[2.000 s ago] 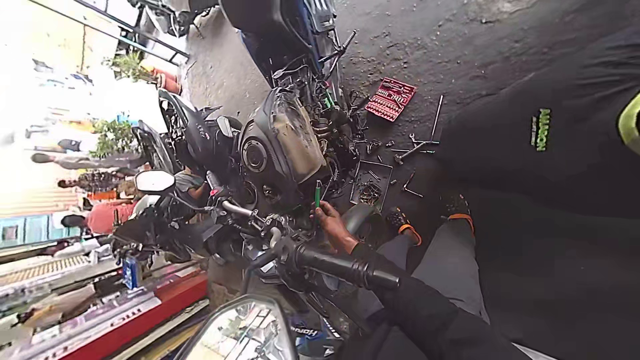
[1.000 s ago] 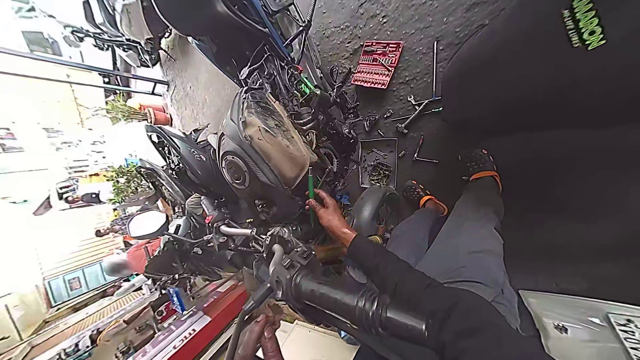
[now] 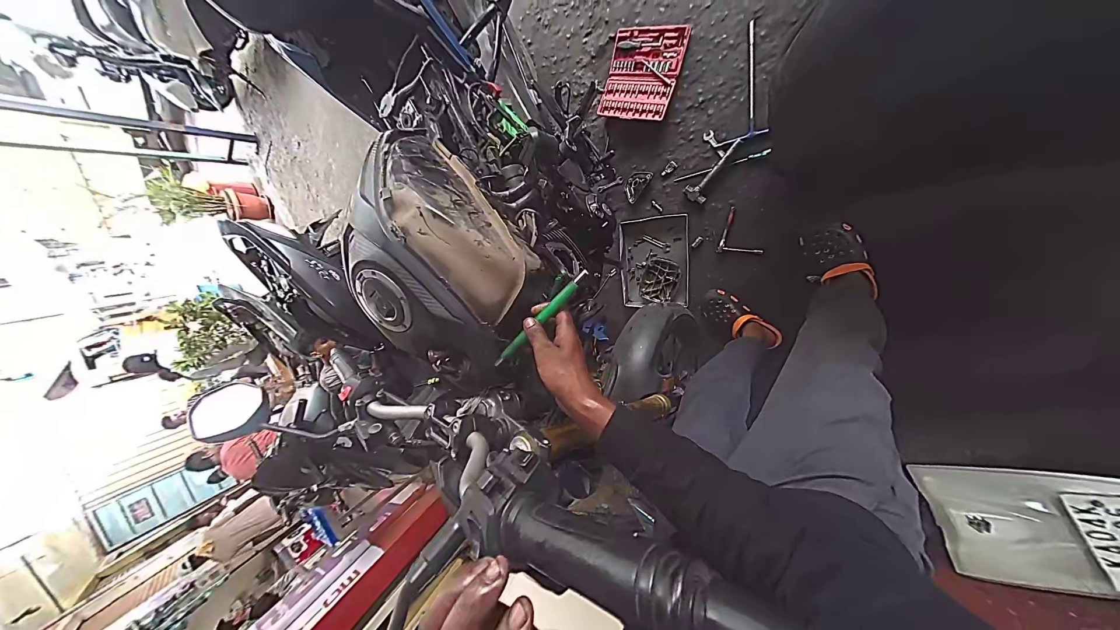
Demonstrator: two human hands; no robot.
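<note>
My right hand [image 3: 564, 372], in a dark sleeve, grips a slim green hand tool [image 3: 551, 311] between thumb and fingers. The tool lies diagonally over the gap beside the motorcycle's tank cover [image 3: 411, 289], above the front wheel [image 3: 652, 350]. At the bottom edge, the fingers of my left hand [image 3: 481, 599] show beside a black handlebar grip [image 3: 586, 534] and a lever [image 3: 429, 569]; the rest of this hand is out of frame, so its hold is unclear. Bare handlebar clamps [image 3: 490, 429] stand left of my right hand.
A red socket set [image 3: 647, 70], spanners [image 3: 722, 162] and a hex key [image 3: 739, 251] lie on the dark ground. A metal tray [image 3: 626, 262] holds fasteners. Exposed cables [image 3: 516, 131] hang by the motorcycle. A mirror [image 3: 227, 411] juts out left. A pale panel [image 3: 989, 525] lies bottom right.
The green tool has turned from nearly upright to diagonal in my right hand. My left hand, absent two seconds ago, shows at the bottom. The view has shifted closer to the motorcycle.
</note>
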